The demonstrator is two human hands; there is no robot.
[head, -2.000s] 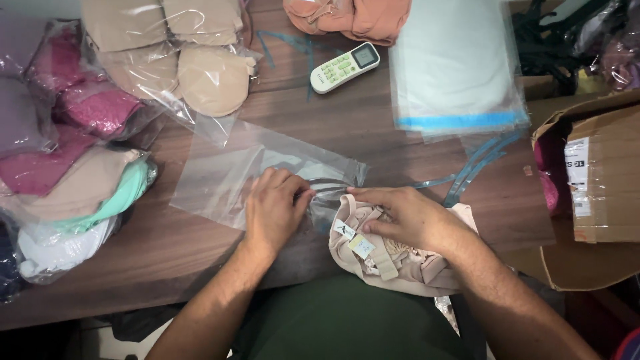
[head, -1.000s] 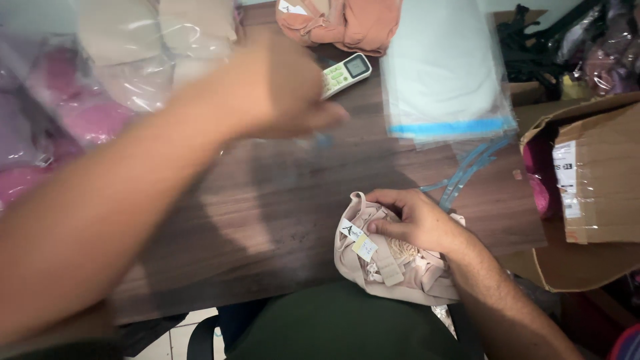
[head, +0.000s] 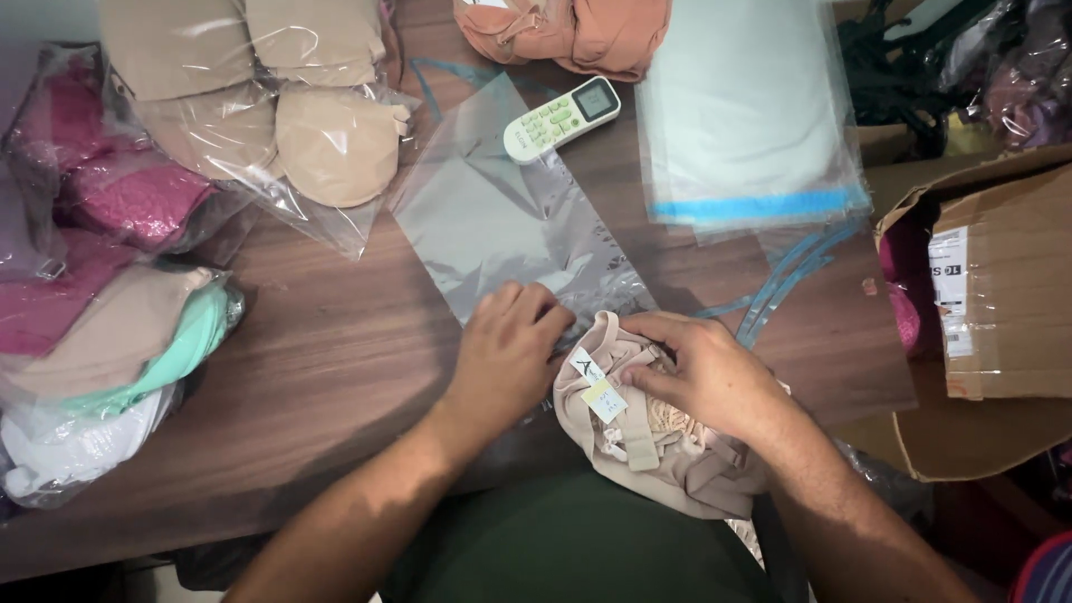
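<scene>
A folded beige bra (head: 586, 402) with paper tags lies at the table's front edge, partly over my lap. My right hand (head: 703, 373) rests on it, thumb and fingers gripping its upper part. Just left of the bra, my left hand (head: 511, 352) is at the near end of a clear plastic bag (head: 511, 226), its fingers curled; whether they pinch the film is hard to tell. The bag lies flat and slanted on the table, its far part touching or beside a white remote control (head: 563, 119).
Bagged beige bras (head: 335, 142) and bagged pink, mint and white ones (head: 159, 335) pile up at left. Orange garments (head: 611, 33) lie at the back. A stack of clear bags (head: 745, 109) is behind blue adhesive strips (head: 779, 280). An opened cardboard box (head: 1013, 293) stands at right.
Two seconds ago both hands were at a bag and strips beside the bra. My left arm then reached across to the far left and is now back near the bra, with a clear bag lying under the remote's area.
</scene>
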